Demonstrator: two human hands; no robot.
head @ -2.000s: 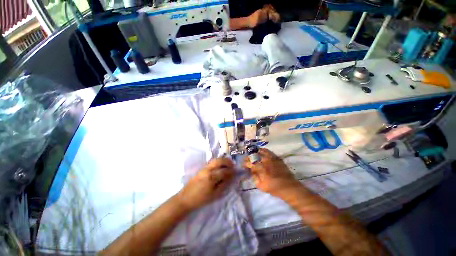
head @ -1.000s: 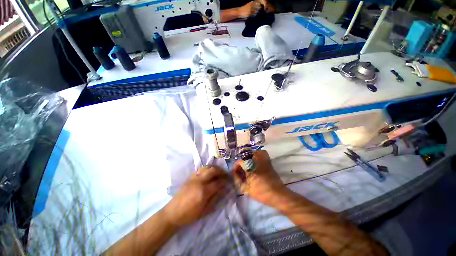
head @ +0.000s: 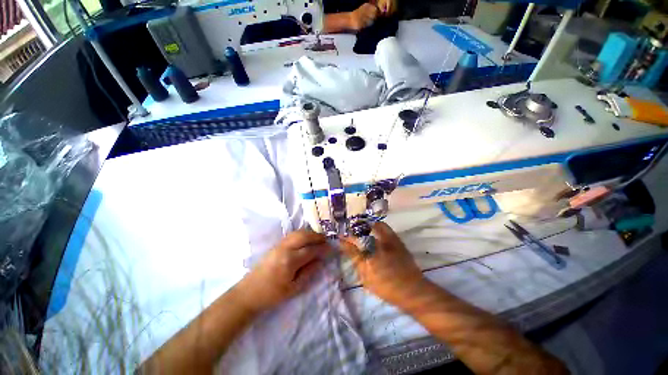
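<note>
A pale grey-lilac fabric panel (head: 311,329) runs from behind the needle area, under the left end of the sewing machine head (head: 454,157), and down over the table's front edge. My left hand (head: 289,260) holds the fabric just left of and in front of the presser foot, fingers bent on the cloth. My right hand (head: 381,264) is close to the presser foot on its right, fingertips on the cloth, partly behind a round metal machine part. The needle and the fingertips' exact grip are hidden.
Snips (head: 536,244) lie right of the needle. Blue-handled scissors (head: 469,207) are behind them, by the machine. A clear plastic bag (head: 36,176) is at left. Grey cloth (head: 337,82) lies behind the head. Dark thread cones (head: 181,84) and another person's hands (head: 362,16) are opposite.
The view has shifted a little since the first frame. My left hand has moved slightly up towards the presser foot, and my right hand stays beside it. The fabric in front has shifted slightly.
</note>
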